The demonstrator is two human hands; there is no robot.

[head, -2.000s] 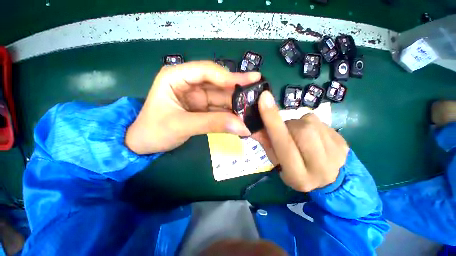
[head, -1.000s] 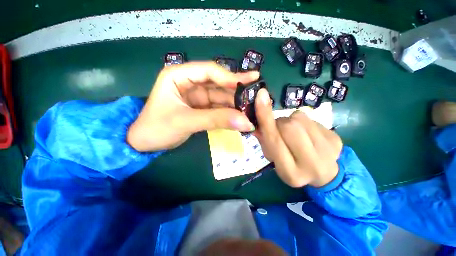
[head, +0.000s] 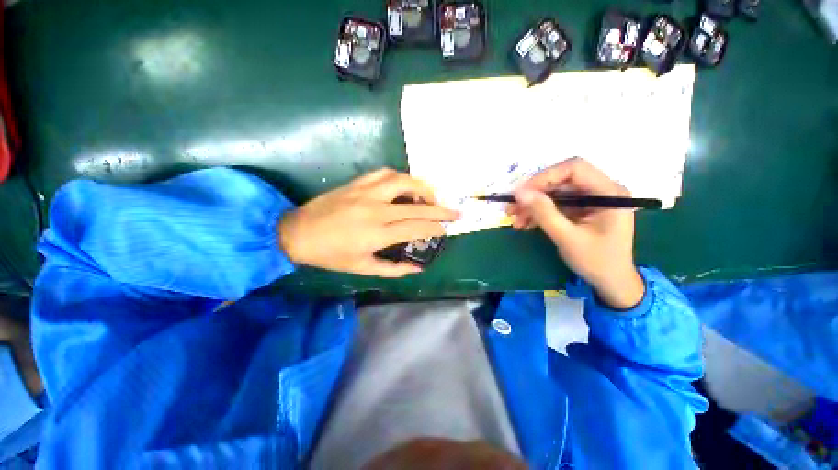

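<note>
The white adhesive sheet (head: 551, 119) lies on the green surface, washed out by glare, with small blue marks near its lower left. My right hand (head: 588, 216) holds the black tweezers (head: 611, 201), their tip over the sheet's lower left part. My left hand (head: 372, 223) lies over a small black electronic unit (head: 423, 250) at the table's near edge, its fingertips at the sheet's lower left corner. The fingers hide much of the unit. Whether a small adhesive piece is at the tweezer tip cannot be told.
Several black units (head: 461, 29) stand beyond the sheet, in a loose row running right. A red tray (head: 5, 128) is cut off at the left edge. Another person's blue sleeve (head: 781, 321) shows at the right.
The view has tilted down. The unit held up between both hands is now low under my left hand. My right hand has taken up the tweezers, and the sheet is more exposed.
</note>
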